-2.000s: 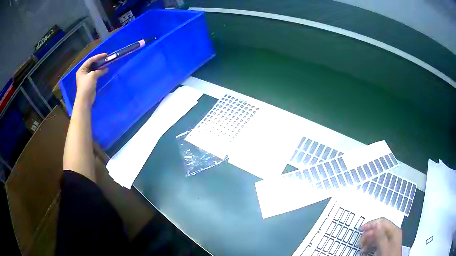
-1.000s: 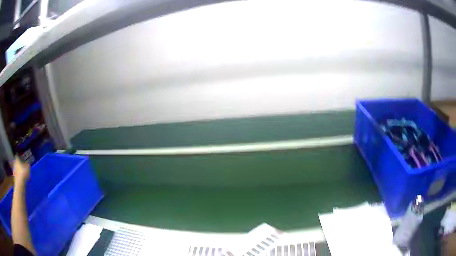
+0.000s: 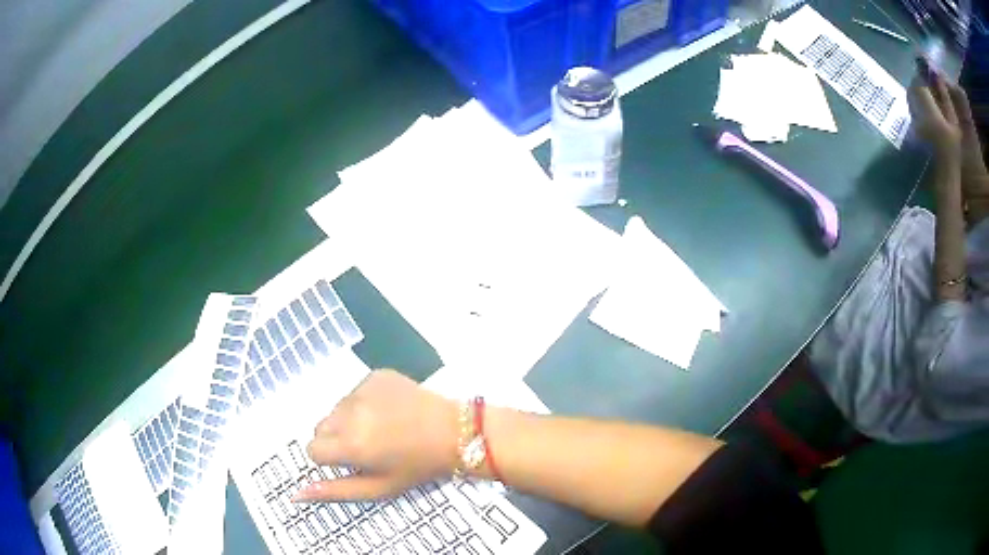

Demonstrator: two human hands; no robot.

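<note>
My right hand [image 3: 380, 439] lies over the outlined label sheet [image 3: 434, 526] at the lower left, back of the hand up. Its thumb points left over the black-outlined rectangles and the other fingers are curled. Whether it pinches a label cannot be told. A bracelet and a red cord are on the wrist. The silver-grey label strips [image 3: 298, 341] lie crossed just beyond the sheet, to the left. My left hand is out of view.
White sheets [image 3: 488, 217] lie mid-bench beside a whitish bottle [image 3: 587, 141]. Folded white paper [image 3: 659, 293], a purple handheld appliance [image 3: 783, 184] and a blue tote [image 3: 521, 54] are further right. A person's hands [image 3: 943, 114] show at the right edge.
The view has swung down and right. My left hand, which held an appliance over the left blue tote two seconds ago, is out of view. My right hand is back in view.
</note>
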